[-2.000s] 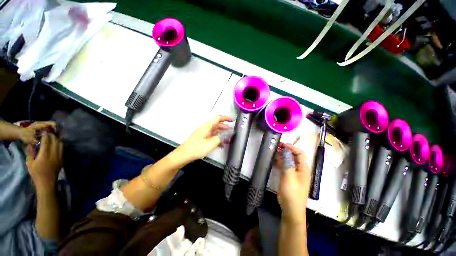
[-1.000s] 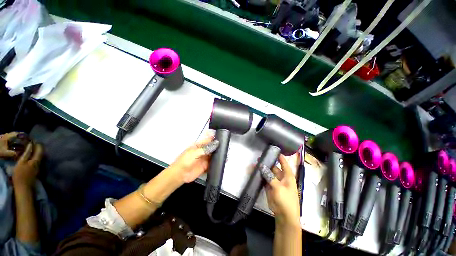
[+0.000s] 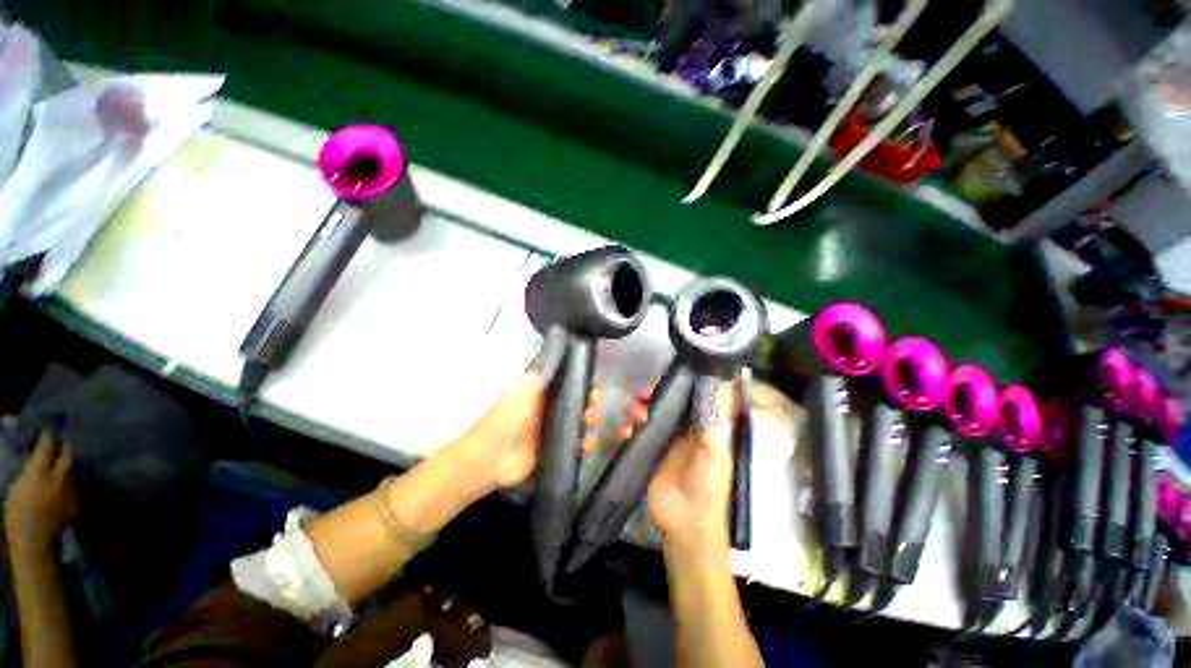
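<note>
My left hand (image 3: 517, 433) holds a dark grey hair dryer (image 3: 566, 392) by its handle, with the head up and the grey rear rim facing partly right. My right hand (image 3: 692, 476) holds a second hair dryer (image 3: 649, 424) by its handle, its grey rear rim and open hole facing me. The two handles lean together at their lower ends, where the cords cannot be made out. Some fingers are hidden behind the handles, and the image is slightly blurred.
One dryer with a magenta ring (image 3: 361, 162) lies left on the white worktop (image 3: 431, 294). A row of dryers (image 3: 849, 342) lies right. A dark stick-like tool (image 3: 742, 457) is beside my right hand. White sheets (image 3: 111, 163), a green belt (image 3: 523, 157), pale straps (image 3: 856, 144) and another person's hand (image 3: 42, 493) show.
Both dryers have turned from magenta rings facing me, through a side view, to grey rear rims showing. Both hands have closed on the handles. The whole view has shifted.
</note>
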